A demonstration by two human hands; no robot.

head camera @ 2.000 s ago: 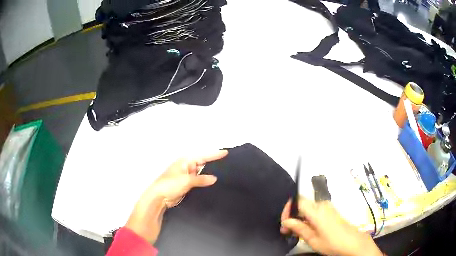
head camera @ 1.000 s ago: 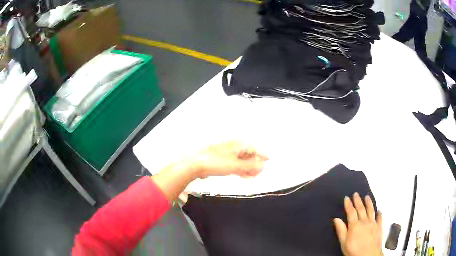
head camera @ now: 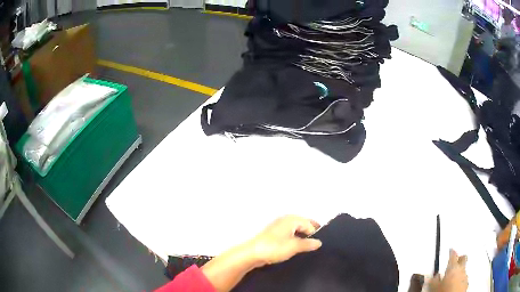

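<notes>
The black fabric bag (head camera: 348, 256) lies at the near edge of the white table, cut off by the picture's bottom. My left hand (head camera: 288, 239) grips its upper left edge between thumb and fingers. My right hand (head camera: 453, 276) is blurred and partly cut off at the lower right. It is off the bag, over the lower end of the long thin black stick tool (head camera: 438, 245); whether it grips the tool cannot be told. The small dark block (head camera: 417, 282) is just left of that hand, partly cut off.
Stacked black bags with silvery zips (head camera: 285, 100) stand at the back of the table (head camera: 245, 188). A black strap (head camera: 476, 185) and dark bags lie at right. A blue supply box (head camera: 503, 268) is at the right edge. A green bin (head camera: 85, 165) stands left on the floor.
My left hand has moved from above the table onto the bag's edge. My right hand has left the bag and moved right to the stick tool. The view has shifted.
</notes>
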